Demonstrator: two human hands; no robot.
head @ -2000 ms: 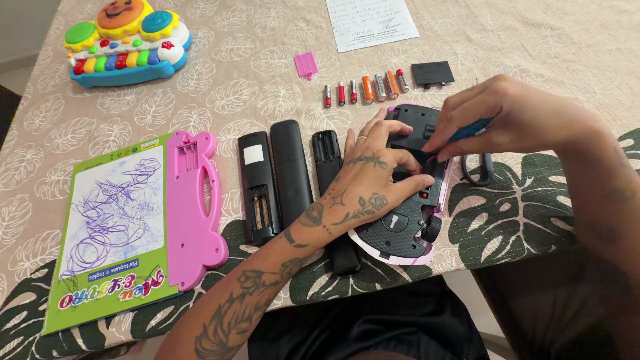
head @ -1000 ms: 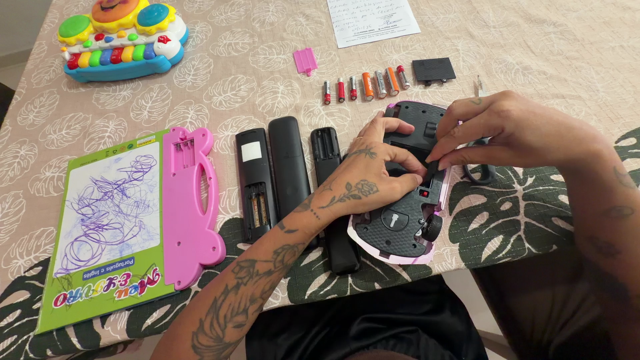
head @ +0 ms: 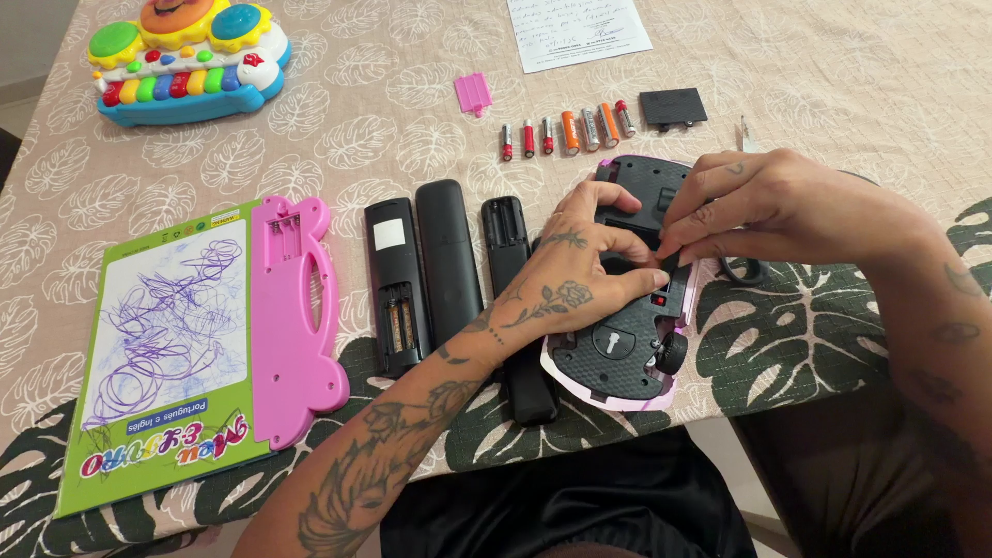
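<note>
A toy car with a black underside and pink edge lies upside down at the table's near edge. My left hand rests across its middle, thumb and fingers pressing around the dark battery compartment. The fingertips of my right hand meet at the compartment's right side, close to my left thumb; whether they pinch something small is hidden. A red switch and a black wheel show below the fingers. Left of the car lie black remote controls, one with batteries in its open compartment, another with an empty-looking one.
Several loose batteries stand in a row beyond the car, between a pink battery cover and a black cover. Scissors lie partly under my right hand. A pink-handled drawing board, toy piano and written paper lie farther out.
Two seconds ago my right hand held a blue-handled tool at the car; it is no longer seen there. Both hands remain at the compartment, the right fingers now closer together.
</note>
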